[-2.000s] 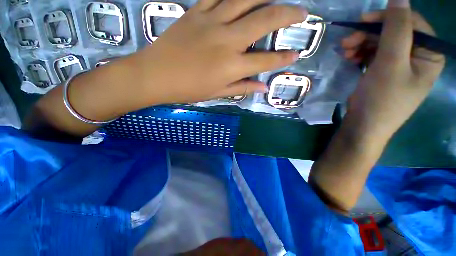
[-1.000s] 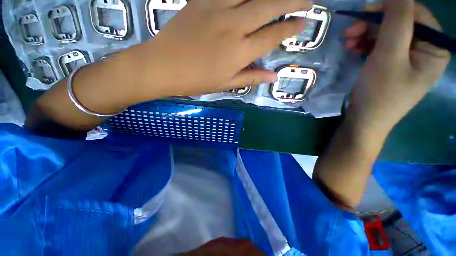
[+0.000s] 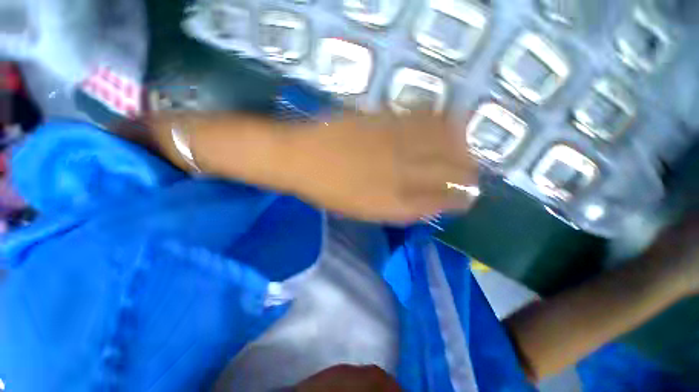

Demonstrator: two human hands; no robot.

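Note:
The picture is blurred. The pale blister tray [image 3: 625, 207] lies tilted across the top right, with several silver rounded-square frames [image 3: 497, 132] in its pockets. My left hand [image 3: 375, 168] is over the tray's near edge and the bench edge, its fingers close together; a bright streak shows at the fingertips, and I cannot tell if it holds anything. A small blue patch [image 3: 303, 99], likely the liner sheet, shows above my left wrist; the rest is hidden. My right hand [image 3: 686, 256] is blurred and cut off at the right edge beside the tray. The tweezers cannot be seen.
The dark green mat [image 3: 529, 233] shows between the tray and the bench edge. My blue smock [image 3: 153, 291] fills the lower left. Whitish material with a pink-red patterned patch [image 3: 115, 90] is at the upper left. More blue cloth [image 3: 625, 367] is at the lower right.
The view has swung and tilted. My left hand has moved off the frames toward the bench edge. My right hand has moved down and right, and the tweezers have left sight.

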